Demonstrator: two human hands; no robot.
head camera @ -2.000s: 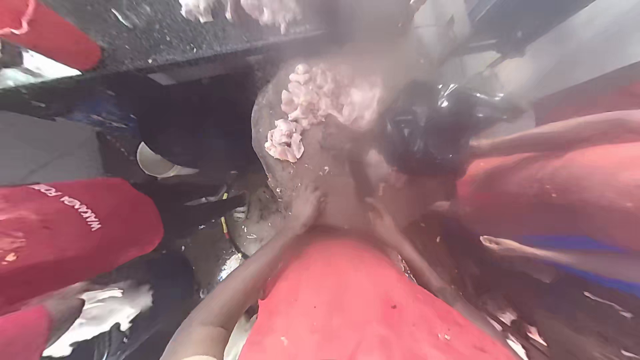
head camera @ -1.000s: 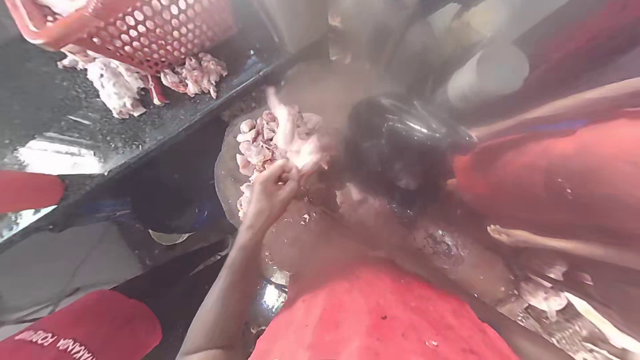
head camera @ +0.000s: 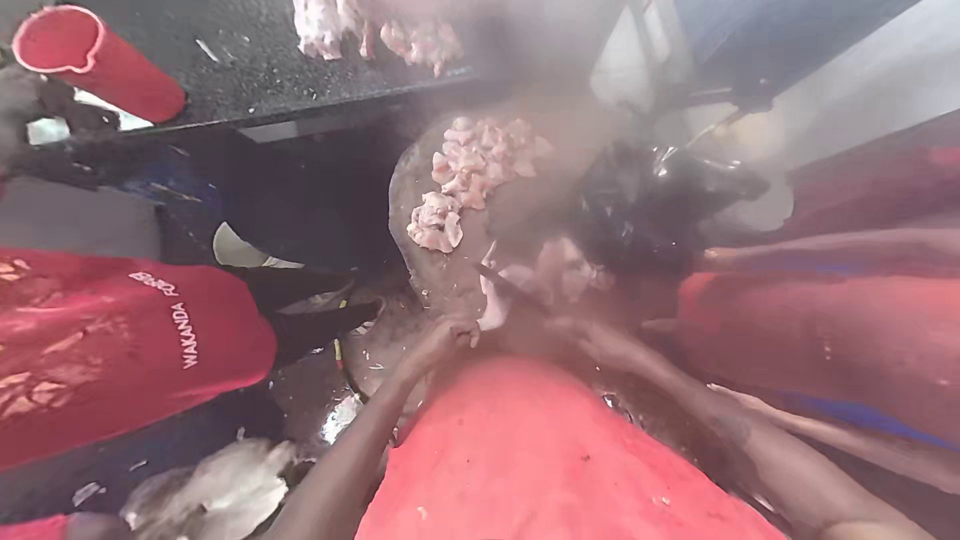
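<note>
Pieces of raw meat (head camera: 480, 165) lie heaped on the far part of a worn round chopping block (head camera: 416, 202). My left hand (head camera: 454, 331) is at the block's near edge with curled fingers, touching or close to a pale raw meat piece (head camera: 495, 304). My right hand (head camera: 566, 326) is blurred and grips what looks like a knife (head camera: 510, 286), its dark blade pointing left over that piece. More raw meat (head camera: 566, 270) lies just beyond my right hand, hazy in the view.
A red plastic jug (head camera: 101, 64) and more raw meat (head camera: 420, 41) are on the dark speckled counter (head camera: 247, 82). Right of the block is a black plastic bag (head camera: 660, 195). People in red aprons stand at left (head camera: 135, 352) and right (head camera: 817, 337). A whitish sack-like thing (head camera: 217, 491) lies lower left.
My left hand has drawn back from the heaped meat, where it held a pale piece one second ago. The knife-like blade now shows at my right hand. The view has shifted.
</note>
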